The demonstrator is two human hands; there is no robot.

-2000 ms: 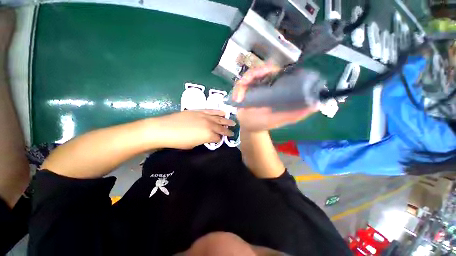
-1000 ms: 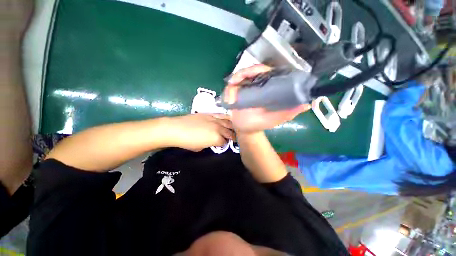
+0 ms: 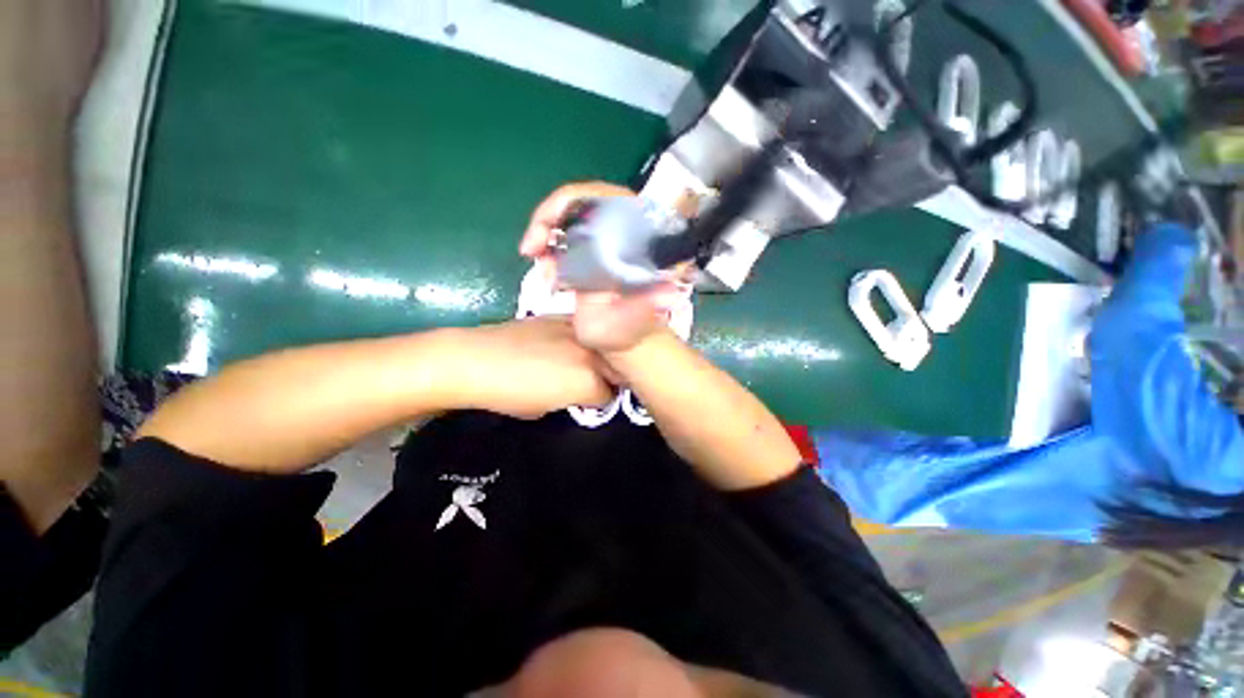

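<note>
My right hand (image 3: 617, 316) is closed around the grey electric screwdriver (image 3: 610, 248), held over the work and seen mostly from its rear end. The bit tip is hidden. My left hand (image 3: 553, 366) lies on a small group of white plastic housings (image 3: 594, 413) at the bench's near edge; its fingers are partly hidden under my right wrist. The housings' loop ends show below the hands, and white parts show above and right of them. Screws cannot be made out.
The screw feeder (image 3: 805, 188) stands beyond my right hand, with black cords above. Two loose housings (image 3: 890, 322) lie on the green bench (image 3: 382, 164) to the right. More housings lie along the far line. A blue-sleeved person (image 3: 1153, 361) is beside a white tray (image 3: 1053, 357). Another person's arm (image 3: 48, 273) is at left.
My right hand and the screwdriver have moved left over the housings, and the tool's rear end has turned toward the camera. My left hand has stayed on the housings.
</note>
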